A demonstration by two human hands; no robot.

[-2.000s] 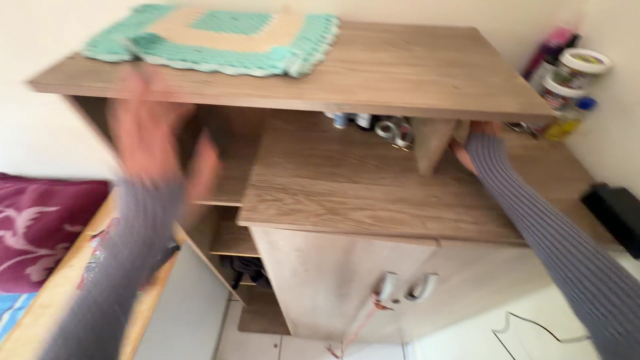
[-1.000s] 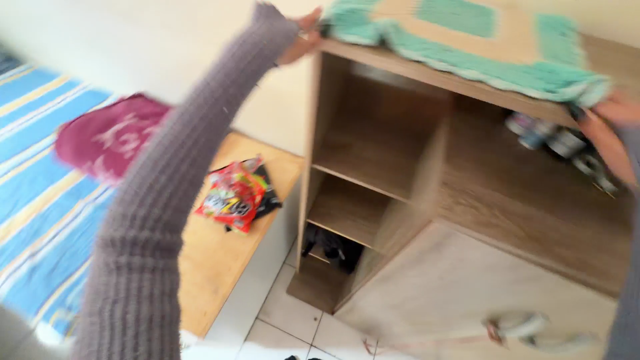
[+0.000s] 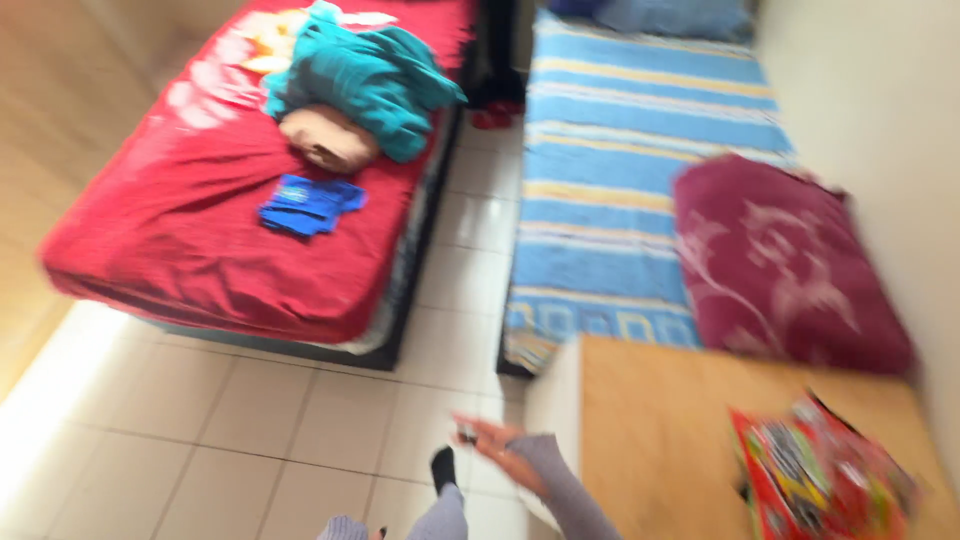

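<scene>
My right hand reaches in from the lower right, above the tiled floor and beside the wooden cabinet top. Its fingers are extended and apart, with a small dark, shiny spot at them, perhaps a ring; no held object can be made out. Of my left hand only a sliver shows at the bottom edge, next to its ribbed grey cuff; the rest is out of frame. A foot in a black sock is on the floor between them. Red snack packets lie on the cabinet top, right of my right hand.
A bed with a red cover holds a teal blanket, a beige folded cloth and a blue garment. Across a narrow tiled aisle is a bed with a blue striped cover and a maroon cushion.
The view has swung left from the shelf unit to the beds. Both hands were at the shelf unit's top, by the green mat, one second ago; they are now away from it.
</scene>
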